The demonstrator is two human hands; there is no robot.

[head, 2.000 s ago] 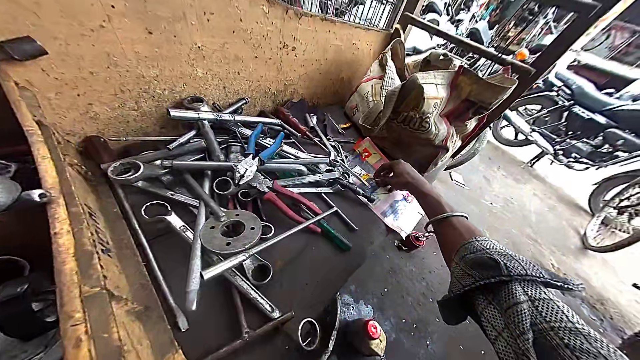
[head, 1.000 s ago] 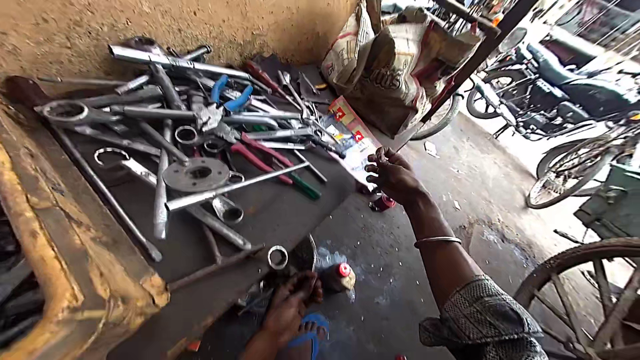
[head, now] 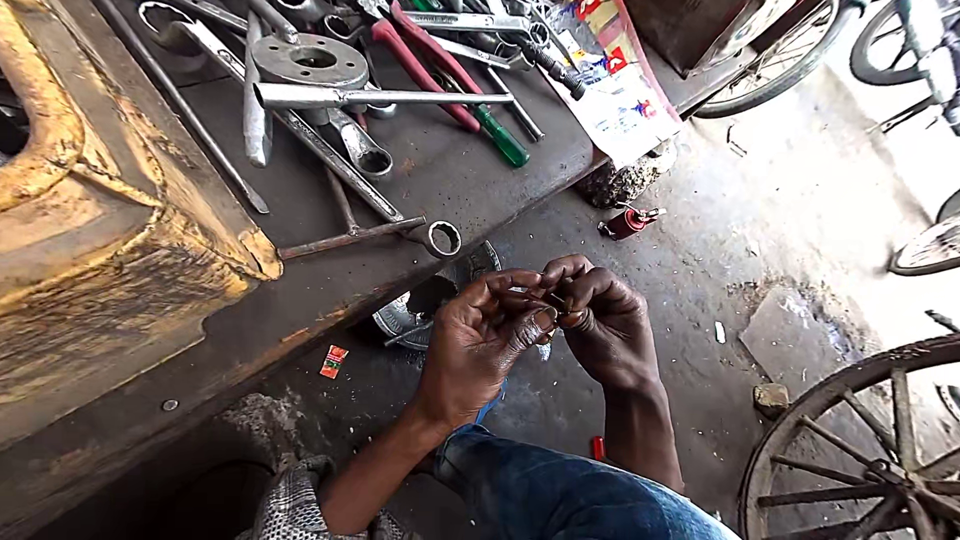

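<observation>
My left hand and my right hand meet fingertip to fingertip beyond the bench edge, above the floor. Between them is a small thin metal piece, mostly covered by the fingers; its kind is unclear. Near my left hand, a ring spanner's end lies at the bench edge. Farther back on the bench are a round metal disc with holes, a socket-ended metal bar, red-handled pliers, a green screwdriver handle and several spanners.
A worn yellow wooden frame borders the bench at left. Printed plastic packaging overhangs its right corner. On the floor are a small red object and a stone. A spoked wheel stands at lower right.
My right hand has moved from beside the plastic packaging to my left hand, which came into view one second ago. Both now hold the small piece. The view has tilted down.
</observation>
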